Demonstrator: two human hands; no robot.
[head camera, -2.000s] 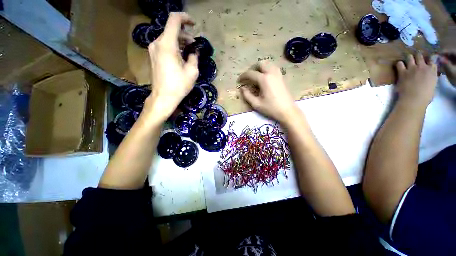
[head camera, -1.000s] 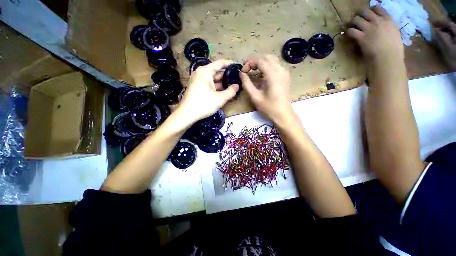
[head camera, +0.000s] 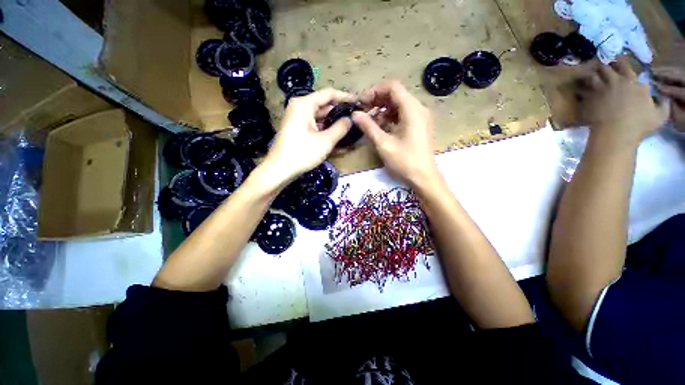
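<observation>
My left hand (head camera: 308, 135) holds a round black housing (head camera: 344, 120) above the tan board. My right hand (head camera: 398, 124) is at the housing's right side, its thumb touching it. A thin light wire lead (head camera: 378, 111) shows between the right fingers. The fingers partly hide the housing. A tangled heap of mostly red wire leads (head camera: 379, 237) lies on the white paper below my right hand. Many black housings are piled at the left (head camera: 218, 173). Two fitted housings, one with a wire end sticking out (head camera: 481, 69), lie side by side on the board.
A second person's hands (head camera: 620, 98) work at the right, below white discs (head camera: 612, 26) and two black housings (head camera: 562, 48). A clear plastic piece (head camera: 572, 150) lies on the paper beside that person's forearm. An open small carton (head camera: 84, 174) and a clear plastic bag (head camera: 26, 225) are at far left.
My left hand has taken a housing from the pile and brought it to my right hand. The fingers have since closed in around it. The second person's near hand moved up to the discs, then back down.
</observation>
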